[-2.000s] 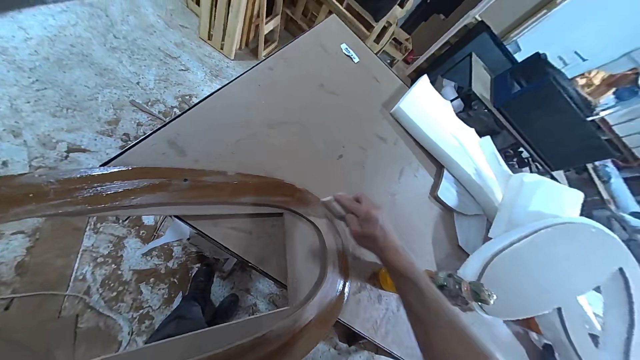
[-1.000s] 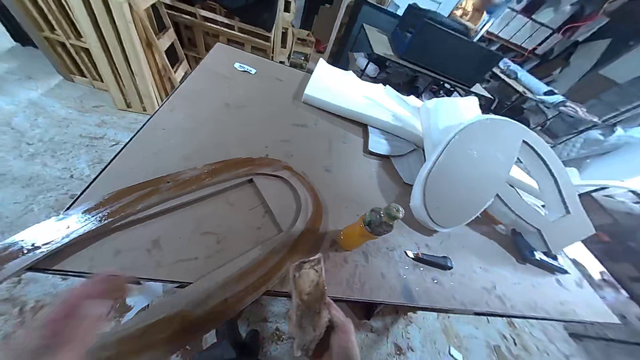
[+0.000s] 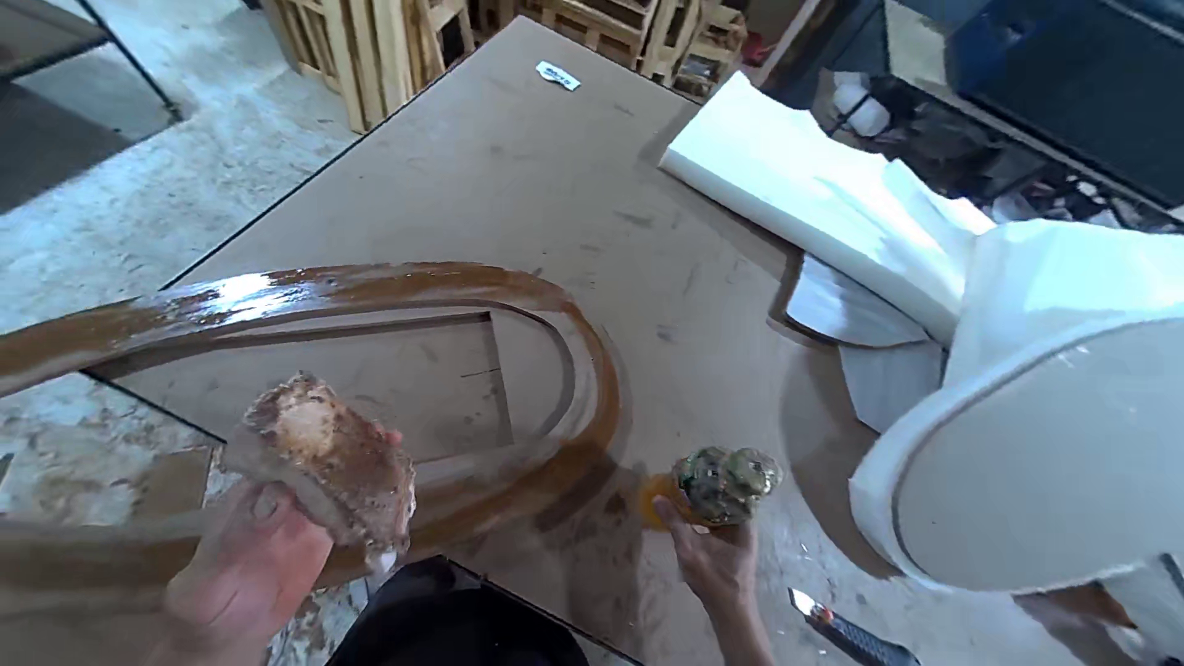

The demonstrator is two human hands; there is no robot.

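My left hand (image 3: 254, 555) is at the lower left, its fingers around a brown-stained foam-like pad (image 3: 338, 453). The pad is above the near side of an elongated frame (image 3: 499, 277) with a rounded end and a wet-looking brown coating. At the lower centre my right hand (image 3: 717, 555) grips an orange bottle (image 3: 659, 502) with its thumb against the side. A greenish, crusted top (image 3: 726, 481) covers much of the bottle from above. The remaining fingers of the right hand are partly hidden. A snap-off utility knife (image 3: 851, 634) lies to the right of this hand.
The frame overhangs the left edge of a large brown worktable (image 3: 481, 176). White sheet material (image 3: 823, 185) and a rounded white-edged panel (image 3: 1045, 462) occupy the right side. A small label (image 3: 558, 76) lies near the far corner. Wooden frames (image 3: 370, 55) stand beyond the table.
The pad, in my right hand one second ago, is now in my left. My right hand has moved to the bottle and taken hold of it. The view has shifted.
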